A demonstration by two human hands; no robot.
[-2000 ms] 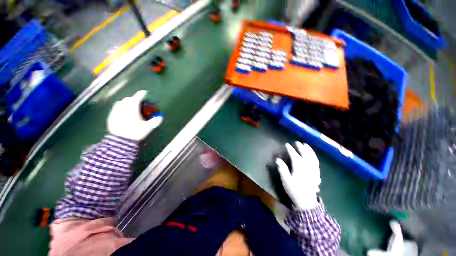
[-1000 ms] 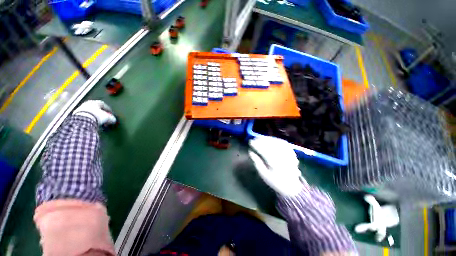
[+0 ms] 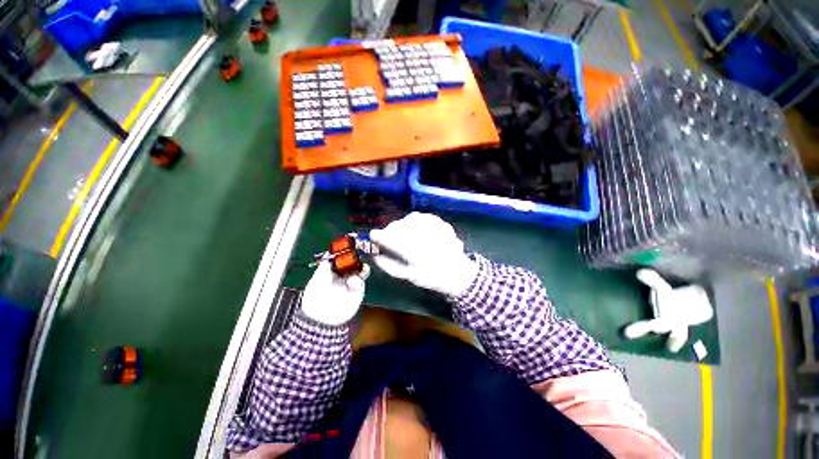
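Note:
My left hand [image 3: 332, 296], in a white glove, holds a coil assembly [image 3: 345, 255] with orange-copper bands above the bench's near edge. My right hand [image 3: 427, 254], also gloved, is at the right side of the coil. Its fingertips pinch something at a small pale and blue piece touching the coil; exactly what it grips is too small to tell. Thin dark lines show to the left of the coil. The orange board [image 3: 409, 130] carries rows of blue parts [image 3: 310, 103] with pale faces.
A blue bin [image 3: 507, 204] holds black parts. A smaller blue bin [image 3: 364, 179] is under the board. Clear trays [image 3: 700, 170] and a spare white glove [image 3: 672, 309] lie at right. Several coil assemblies [image 3: 165, 151] sit on the green conveyor [image 3: 153, 269] at left.
My left hand has come from the conveyor to the bench's edge with a coil assembly in it. My right hand has moved left to meet it. The view has shifted.

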